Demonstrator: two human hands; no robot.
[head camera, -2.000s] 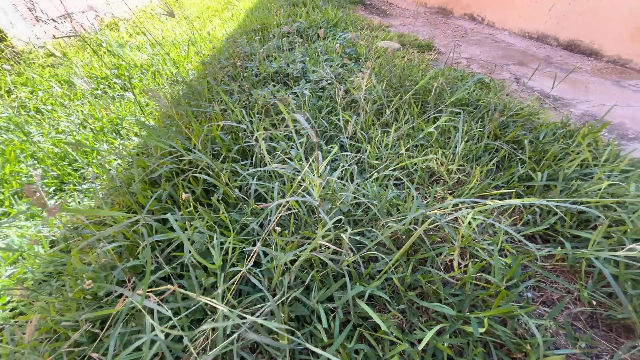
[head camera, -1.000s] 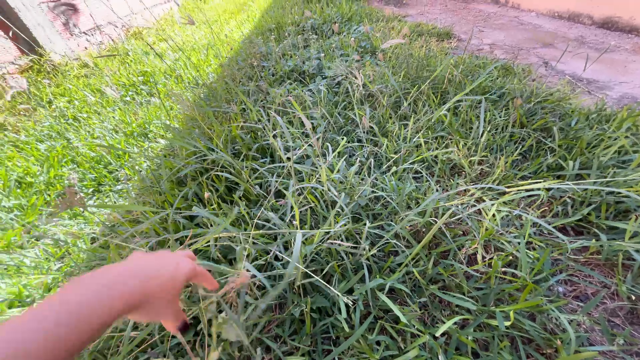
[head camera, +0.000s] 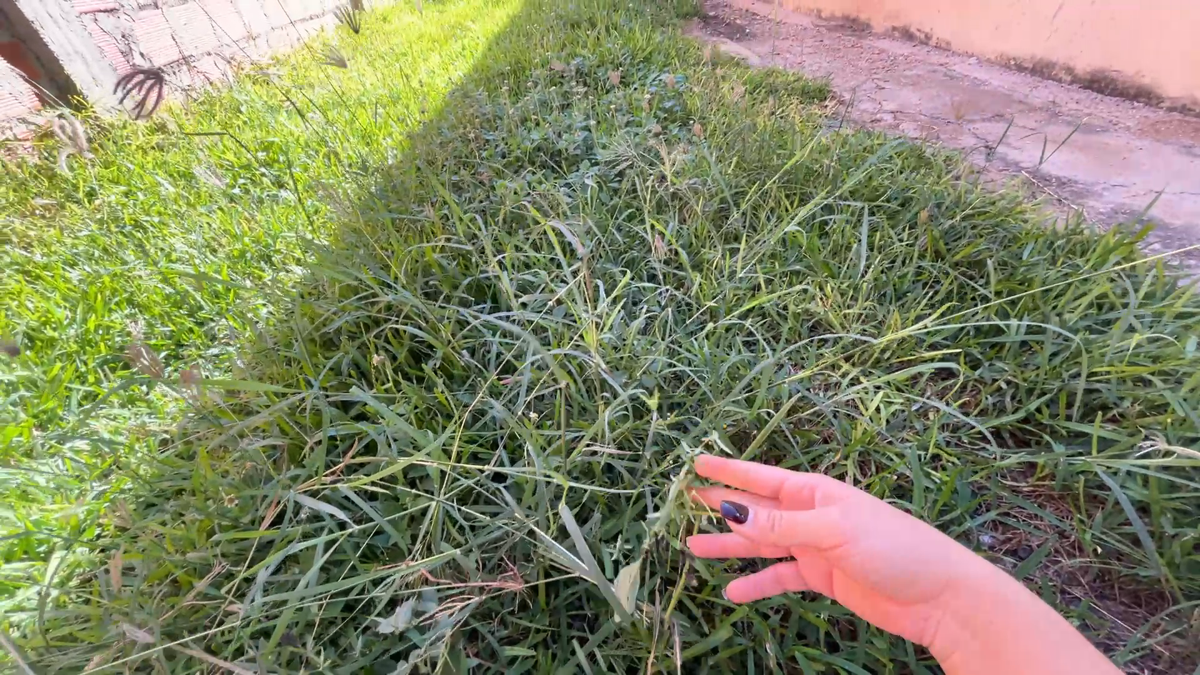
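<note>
My right hand (head camera: 816, 534) reaches in from the lower right, palm partly turned up, fingers apart, with dark polish on the thumbnail. Its fingertips are beside a leafy weed stem (head camera: 670, 511) that stands among tall grass (head camera: 581, 356); whether they touch it I cannot tell. Nothing is gripped in the hand. Below and left of the fingers is a broad pale leaf (head camera: 626, 586), and reddish dry seed stalks (head camera: 478, 586) lie near it. My left hand is out of view.
Sunlit grass (head camera: 234, 234) spreads along the left, beside a brick wall (head camera: 187, 42) with a concrete post (head camera: 61, 47). A cracked concrete path (head camera: 947, 94) runs at the upper right below an orange wall (head camera: 1078, 42). Dark seed heads (head camera: 141, 91) rise at upper left.
My right hand has come into view at the lower right. The left hand, seen low on the left one second ago, has gone out of view.
</note>
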